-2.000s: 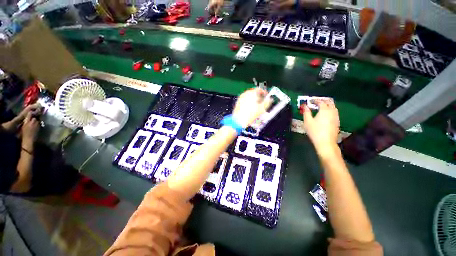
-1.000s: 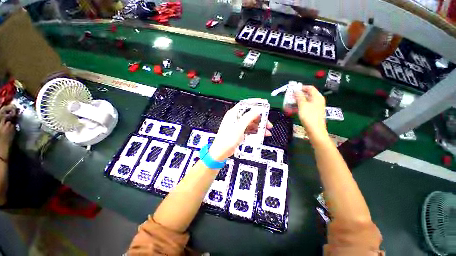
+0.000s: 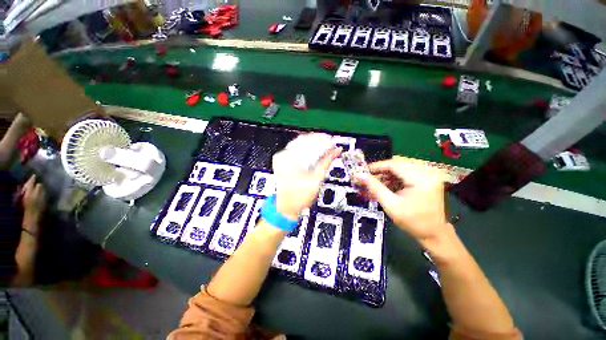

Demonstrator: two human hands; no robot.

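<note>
My left hand [image 3: 302, 171], with a blue band at the wrist, holds a white housing frame [image 3: 343, 144] above the back right of the black tray [image 3: 226, 143]. My right hand [image 3: 413, 196] holds a small pale plate [image 3: 355, 164] by its edge against or very near the frame. The fingers hide part of both pieces, so contact is unclear. White housings [image 3: 323, 249] with large cutouts sit in the front tray pockets, some lying crosswise behind them.
A white fan [image 3: 106, 156] stands left of the tray. Beyond it, the green belt [image 3: 399, 93] carries pale units and red pieces. A dark reddish rectangle [image 3: 502, 176] leans by the grey post at right. Another person's hand [image 3: 31, 199] shows at far left.
My right hand has come from over the belt down to my left hand with the small plate. A pale unit with a red piece now shows on the belt at right.
</note>
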